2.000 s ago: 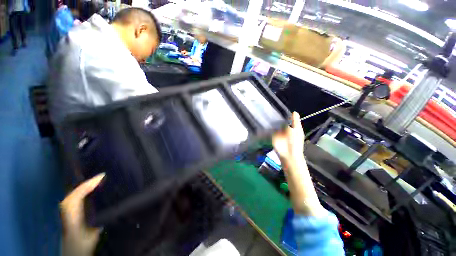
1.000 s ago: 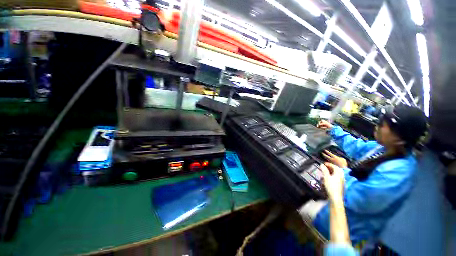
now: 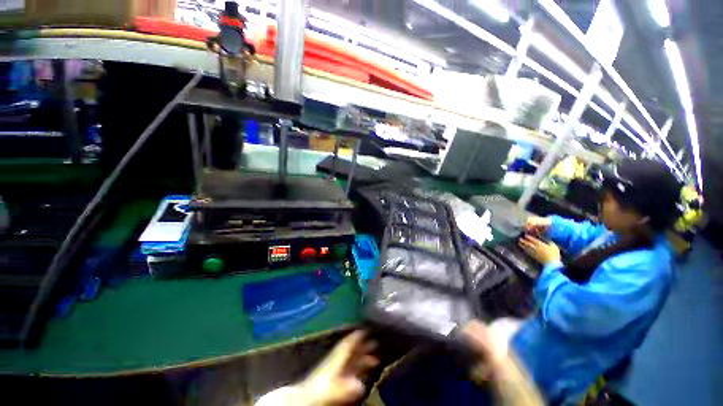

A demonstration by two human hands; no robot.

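Note:
A black foam tray (image 3: 420, 266) is slanted at the right of the bench, its near end closest to me. Its slots hold phone-size pieces with pale, shiny faces; the tray is blurred. My right hand (image 3: 495, 353) is blurred and grips the tray's near right corner. My left hand (image 3: 345, 373) is just off the near left corner, fingers apart and empty.
The press (image 3: 269, 230) stands left of the tray. Blue translucent sheets (image 3: 289, 301) lie before it. White-and-blue cards (image 3: 168, 226) and a light-blue stack (image 3: 365, 262) flank it. More black trays (image 3: 487, 270) lie right. A person in blue (image 3: 602, 297) works at the right.
The tray on the right has swung and come nearer to me, with my right hand at its near end. My left hand has come into view. The view shifted slightly.

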